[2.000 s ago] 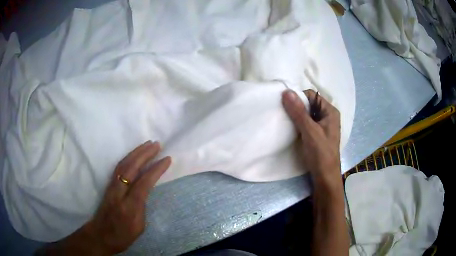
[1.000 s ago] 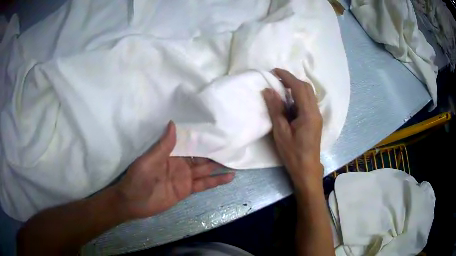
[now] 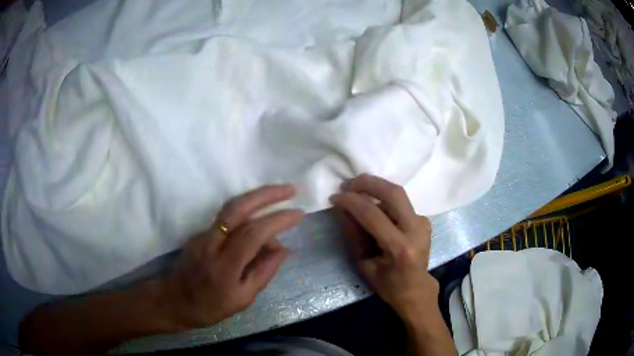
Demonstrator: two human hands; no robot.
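The off-white garment (image 3: 174, 139) lies rumpled over the table, its curved near edge between my hands. My left hand (image 3: 240, 254), with a gold ring, is at this edge, slightly blurred. Its fingers are bent and apart, the upper fingertips at the cloth. My right hand (image 3: 389, 240) is close to its right, with thumb and fingertips together on a small fold of the near edge. The right palm is hidden, and no tool shows in it. A raised, puffed part of the cloth lies just above my right hand.
The grey-blue table (image 3: 549, 139) has a near edge running below my hands. Another off-white cloth (image 3: 556, 62) hangs at the upper right. A small tan-brown scrap (image 3: 490, 22) lies near it. At lower right are a yellow wire basket (image 3: 532, 236), a yellow bar (image 3: 580, 198) and folded white cloth (image 3: 528, 299).
My right hand has come down and left from the raised cloth to the near edge. My left hand has turned from palm up to back up. Dark tips seen earlier in my right hand are out of sight.
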